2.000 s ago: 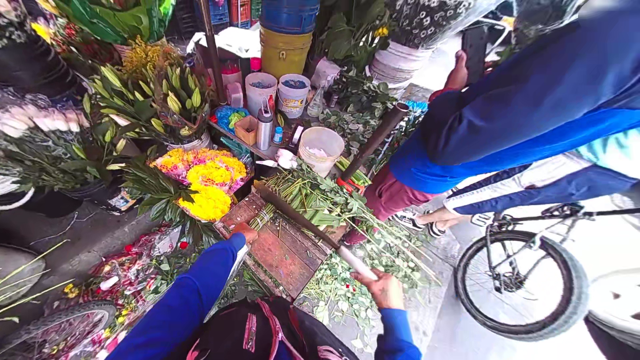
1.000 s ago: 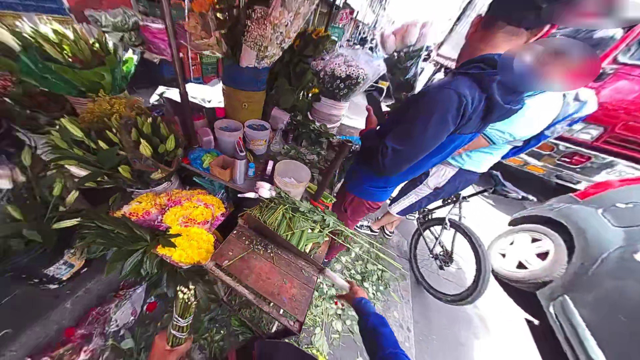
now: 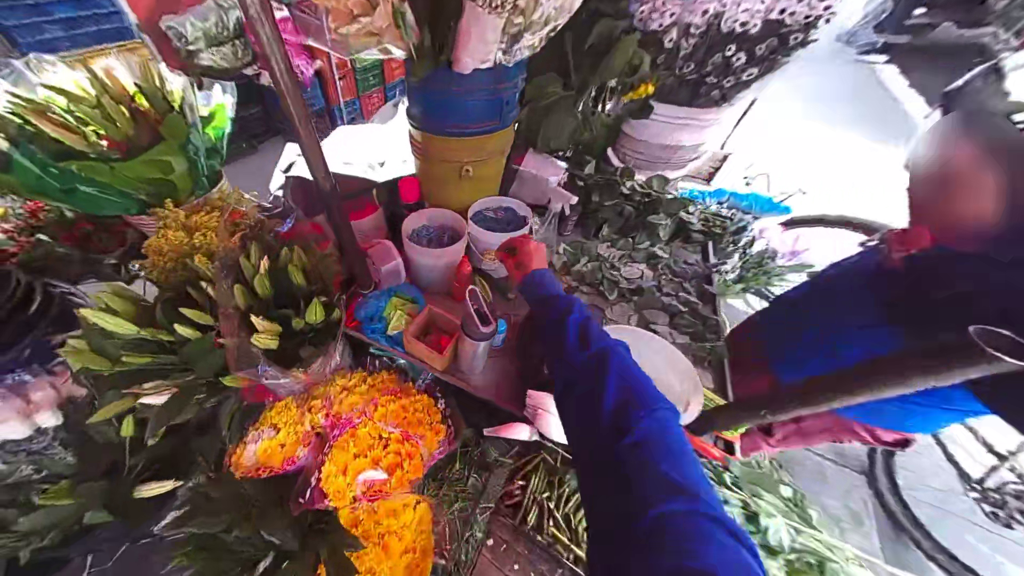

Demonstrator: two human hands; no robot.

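Note:
My right hand (image 3: pixel 522 256), at the end of a blue sleeve, is at the front rim of a white plastic bucket (image 3: pixel 498 228) with dark contents; its fingers are partly hidden, and whether it grips anything is unclear. Close on the left stands a second white bucket (image 3: pixel 434 264) with similar contents. Below the hand are a red bottle (image 3: pixel 462 278), a metal flask (image 3: pixel 476 340), a small blue-labelled container (image 3: pixel 499 333) and a square orange-brown box (image 3: pixel 433 338). My left hand is out of view. Orange and yellow flower bunches (image 3: pixel 384 456) lie at the lower left.
A dark post (image 3: pixel 300 128) rises at left of the buckets. Lily bunches (image 3: pixel 280 292) crowd the left. A larger pale bucket (image 3: pixel 660 368) stands right of my forearm. Cut leafy stems (image 3: pixel 640 256) cover the right side, where a person in blue (image 3: pixel 864 312) is near a bicycle wheel (image 3: pixel 920 512).
My right hand has moved from the stem pile by the wooden board up to the white bucket. My left hand, holding a stem bundle one second ago, has left view. The view has moved closer to the buckets.

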